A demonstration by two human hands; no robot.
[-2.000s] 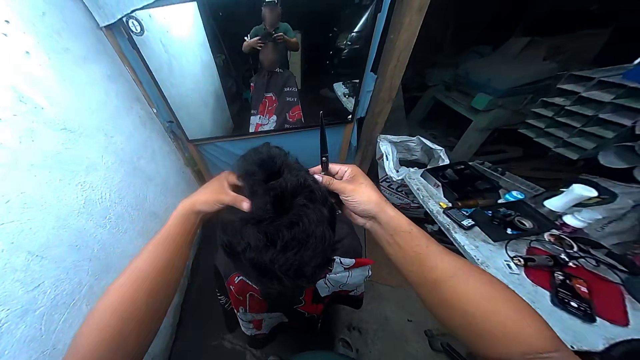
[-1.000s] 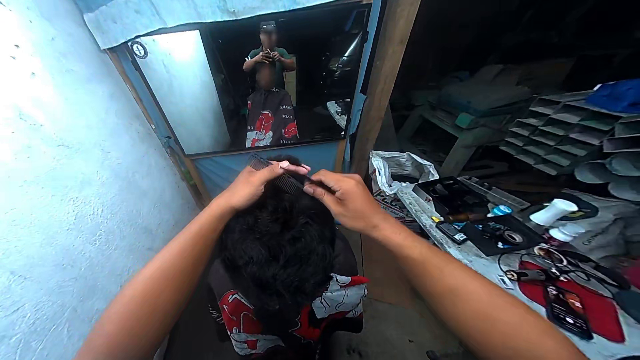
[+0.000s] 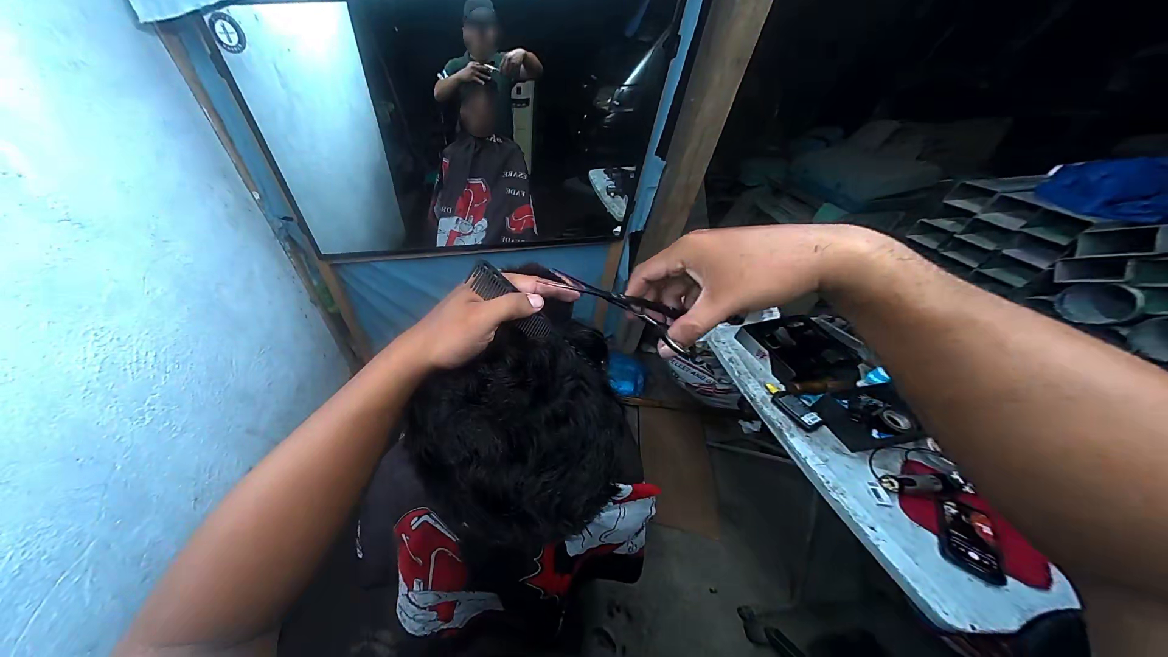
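Observation:
A seated person's dark wavy hair (image 3: 520, 438) fills the middle of the view, above a black, red and white barber cape (image 3: 438, 566). My left hand (image 3: 465, 324) is at the front top of the head, with a black comb (image 3: 493, 283) under its thumb and its fingers reaching right, near the scissor blades. Whether a lock lies between those fingers cannot be told. My right hand (image 3: 721, 278) holds haircutting scissors (image 3: 630, 301) by the handles, their blades pointing left to my left fingertips.
A wall mirror (image 3: 584, 119) ahead reflects both people. On the right, a white-topped table (image 3: 821, 465) bears a black tray (image 3: 803, 351), a corded clipper (image 3: 912, 484) and a phone (image 3: 972, 538) on red cloth. A rough pale wall (image 3: 137, 319) rises at left, a wooden post (image 3: 712, 109) beside the mirror.
My right hand has moved right, away from my left, and the scissors now point left; two seconds ago they pointed up. The comb, spanning both hands one second ago, is now in my left.

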